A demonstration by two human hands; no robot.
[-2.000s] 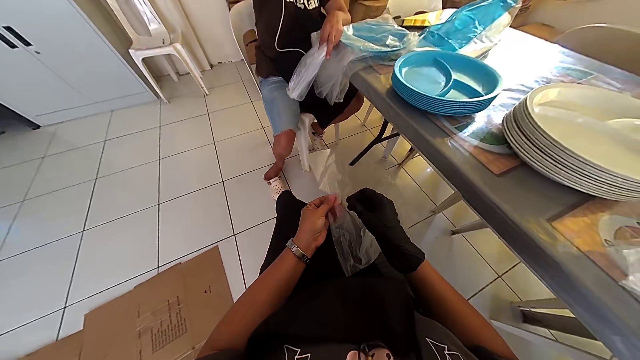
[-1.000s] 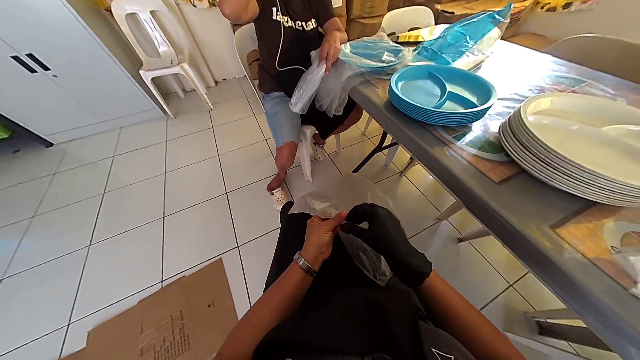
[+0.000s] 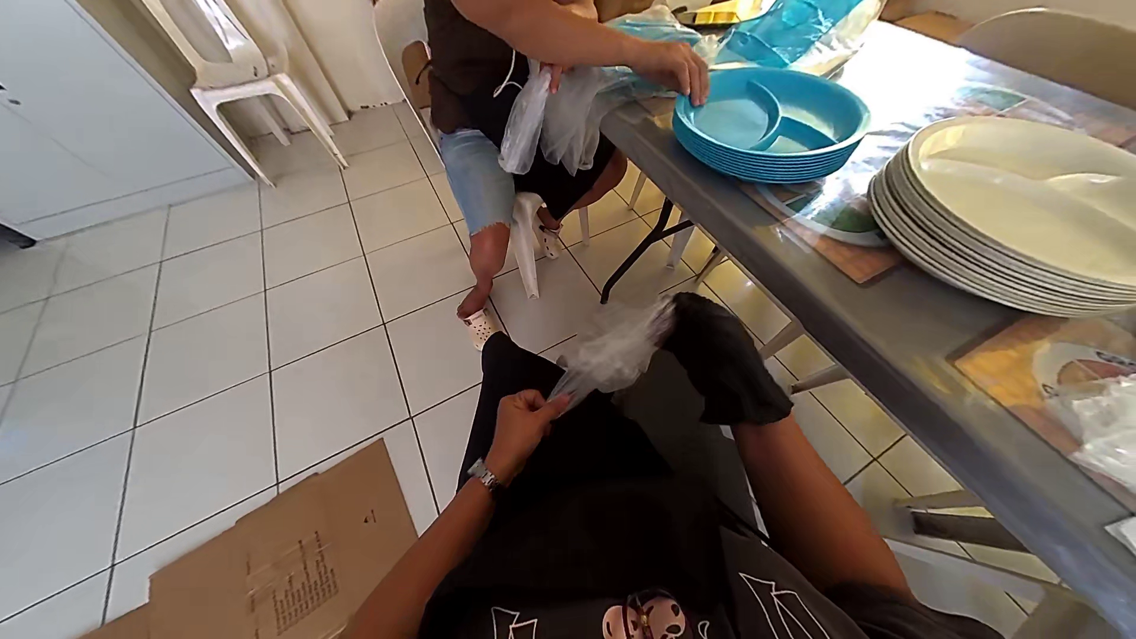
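Note:
Over my lap, a crumpled clear plastic bag (image 3: 611, 355) stretches between both hands. My left hand (image 3: 524, 430), bare with a metal watch at the wrist, pinches its lower left end between thumb and fingers. My right hand (image 3: 723, 355), in a black glove, grips the upper right end; its fingertips are partly hidden. To the right on the table lie a stack of blue divided plates (image 3: 768, 124) and a stack of cream divided plates (image 3: 1021, 213). A seated person's hand (image 3: 670, 67) touches the rim of the blue plates, and their other hand holds clear plastic bags (image 3: 550, 120).
The grey table (image 3: 799, 293) runs along my right, with clear plastic (image 3: 1109, 426) near its edge. Flattened cardboard (image 3: 293, 550) lies on the tiled floor at lower left. A white plastic chair (image 3: 257, 80) stands by a pale cabinet (image 3: 106, 124). The other person's foot is just ahead.
My hands have moved apart, with the plastic bag now drawn out between them. The other person's hand has come down to the blue plates.

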